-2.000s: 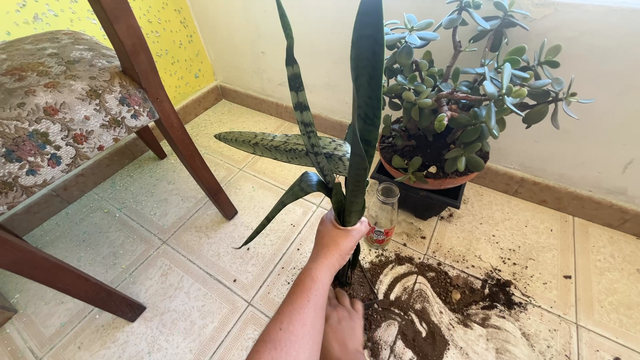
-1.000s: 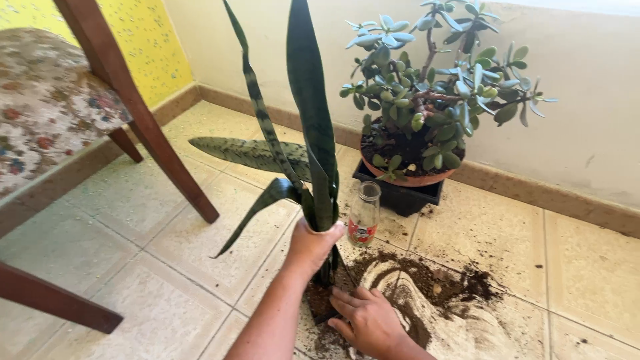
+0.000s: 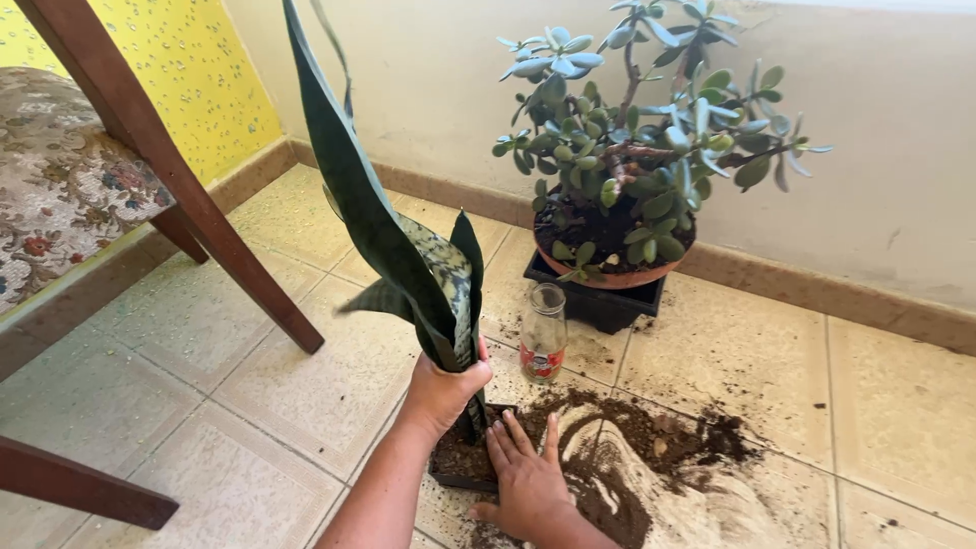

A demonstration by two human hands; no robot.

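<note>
My left hand (image 3: 444, 393) is closed around the lower leaves of a snake plant (image 3: 358, 198), whose tall leaves lean up and to the left. The plant's base stands in dark soil inside a small black plastic pot (image 3: 463, 482). Fingers spread, my right hand (image 3: 528, 480) lies palm down over the pot's right side, its fingertips at the soil beside the plant's base. Part of the pot is hidden under that hand. Loose soil (image 3: 625, 435) is smeared and scattered over the tiles to the right of the pot.
A glass jar (image 3: 544, 335) with a red label stands just behind the pot. Beyond it a jade plant (image 3: 625, 145) in a terracotta bowl (image 3: 633, 276) rests on a black square pot (image 3: 602, 305) by the wall. At left is a wooden chair (image 3: 175, 183) with a floral seat.
The snake plant has turned, and its leaves now lean left. My right hand, which was low beside the plant's base two seconds ago, now lies spread at the pot's right side.
</note>
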